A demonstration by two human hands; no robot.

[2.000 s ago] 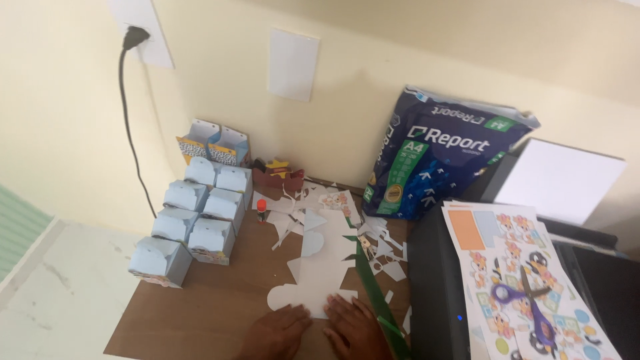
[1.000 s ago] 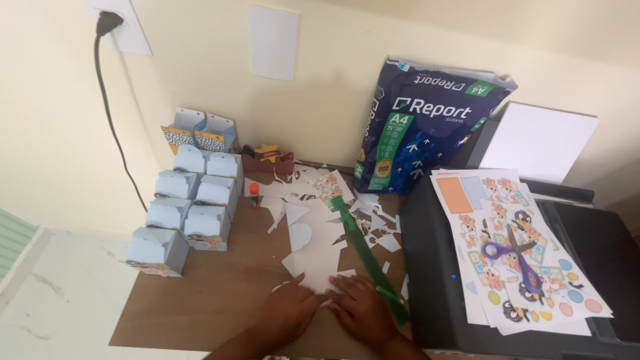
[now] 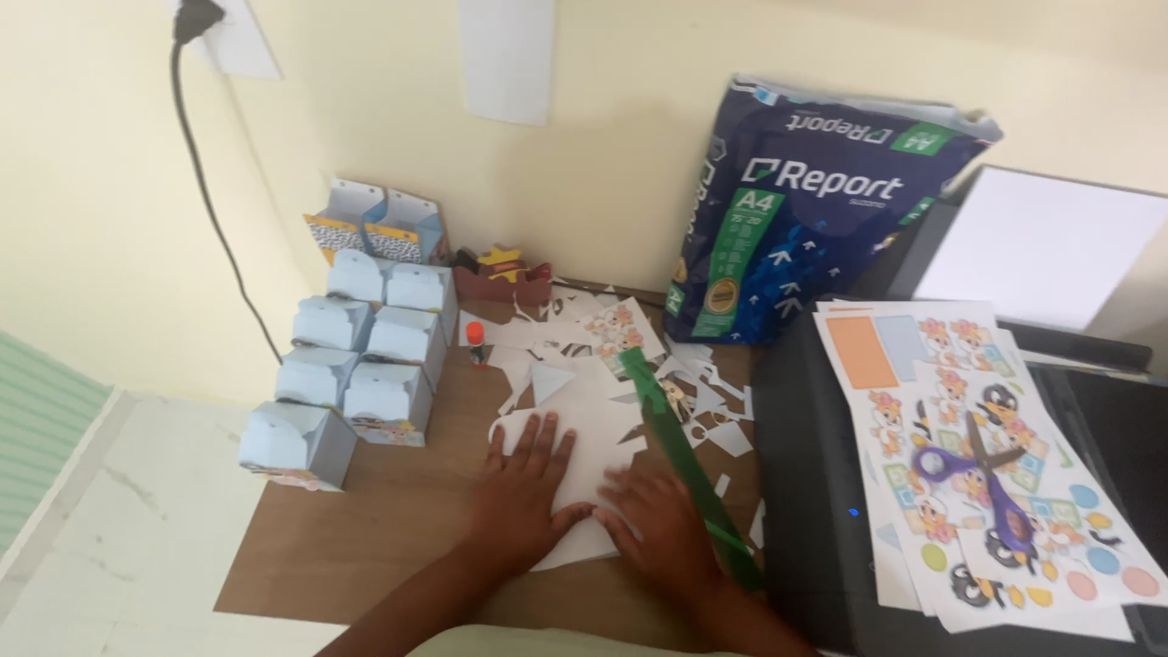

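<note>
A white cut-out paper sheet [image 3: 589, 447] lies flat on the brown table. My left hand [image 3: 525, 488] rests on its left part with fingers spread. My right hand [image 3: 657, 525], slightly blurred, is at its right edge, palm down, the two thumbs close together. Beside my right hand a long green strip [image 3: 680, 447] lies slanted over paper scraps [image 3: 716, 397]. Beyond my left hand stands a glue stick with a red cap [image 3: 475, 344]. Light blue folded paper boxes [image 3: 297, 443] stand in rows at the left.
A black printer [image 3: 803, 511] at the right carries printed sheets [image 3: 1077, 547] with purple-handled scissors [image 3: 981, 474] on top. A blue paper pack [image 3: 812, 219] leans on the wall. Near it sits a dark red holder [image 3: 502, 278]. A black cable [image 3: 205, 182] hangs at the left.
My left hand has moved forward onto the paper, its fingers now spread wider. The paper lies turned differently from two seconds ago.
</note>
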